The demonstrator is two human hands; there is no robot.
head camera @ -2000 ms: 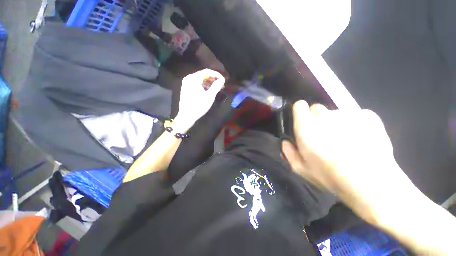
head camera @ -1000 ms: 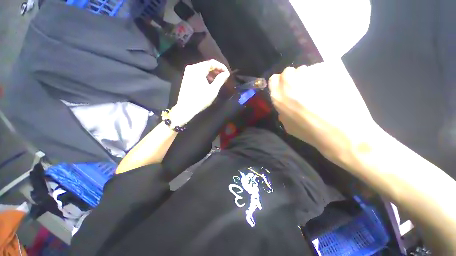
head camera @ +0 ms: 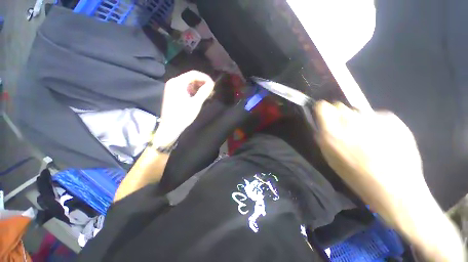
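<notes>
My right hand (head camera: 367, 146) is closed around dark-handled scissors (head camera: 285, 92), whose shiny blades point up and left over the dark cloth. My left hand (head camera: 186, 100) has its thumb and forefinger tips together, left of the blade tips and apart from them. Whether it pinches a thread or cloth edge cannot be told. A dark cloth panel (head camera: 256, 43) hangs or lies beyond the hands, along a white edge. A small blue piece (head camera: 254, 100) shows just below the blades.
A dark grey garment (head camera: 97, 66) with pale shiny lining (head camera: 120, 132) lies at the left. Blue baskets show at top left (head camera: 110, 9), lower left (head camera: 95, 187) and lower right (head camera: 367, 245). Orange cloth (head camera: 15, 238) is at the bottom left corner.
Compared with one second ago, my right hand has moved right and down, drawing the scissors away, and the blades now show more. My left hand has moved a little left and down.
</notes>
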